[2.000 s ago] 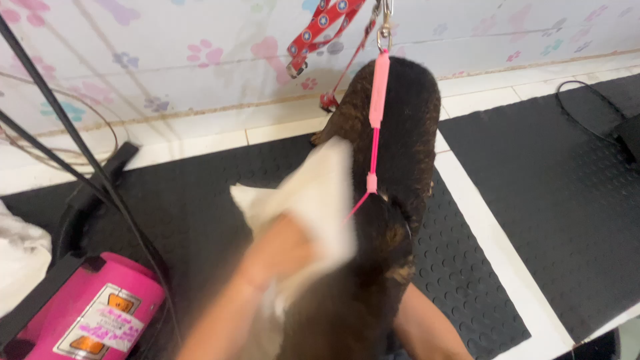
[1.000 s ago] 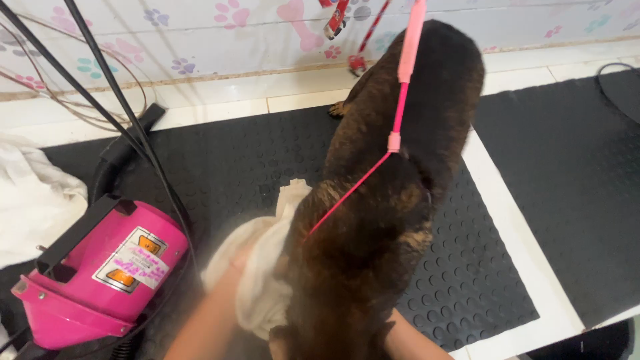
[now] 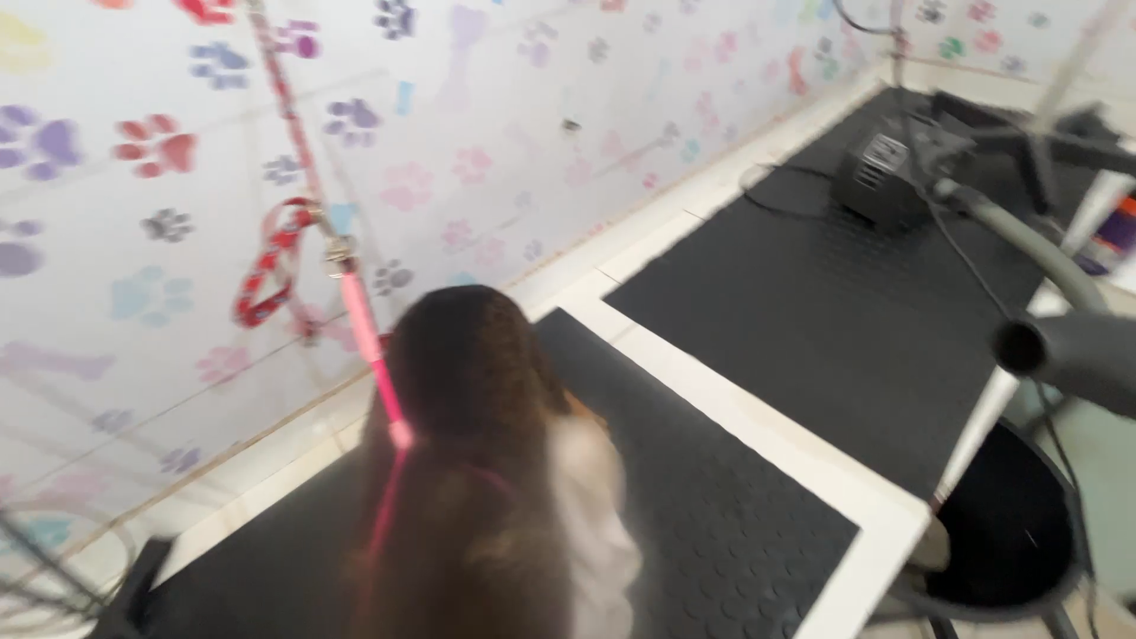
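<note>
A dark brindle dog (image 3: pixel 470 461), blurred, stands on the black rubber mat (image 3: pixel 701 497) with its back to me. A pink loop lead (image 3: pixel 362 324) runs from a metal clip (image 3: pixel 340 256) down around it. Along the dog's right-hand side in the view lies a whitish cloth (image 3: pixel 590 524), also blurred. Neither of my hands can be made out, so what they hold does not show. A red patterned strap (image 3: pixel 266 266) hangs by the clip, in front of the wall.
Paw-print wall panels (image 3: pixel 497 133) rise behind the dog. To the right are a second black mat (image 3: pixel 799 337), a black boxy appliance (image 3: pixel 887 169) with a cord, a grey hose nozzle (image 3: pixel 1065 351) and a black round seat or basin (image 3: pixel 1012 524) beside the table edge.
The view has swung far to the right. The whitish cloth has passed from the dog's left side to its right side in the view. My forearms, visible earlier, no longer show.
</note>
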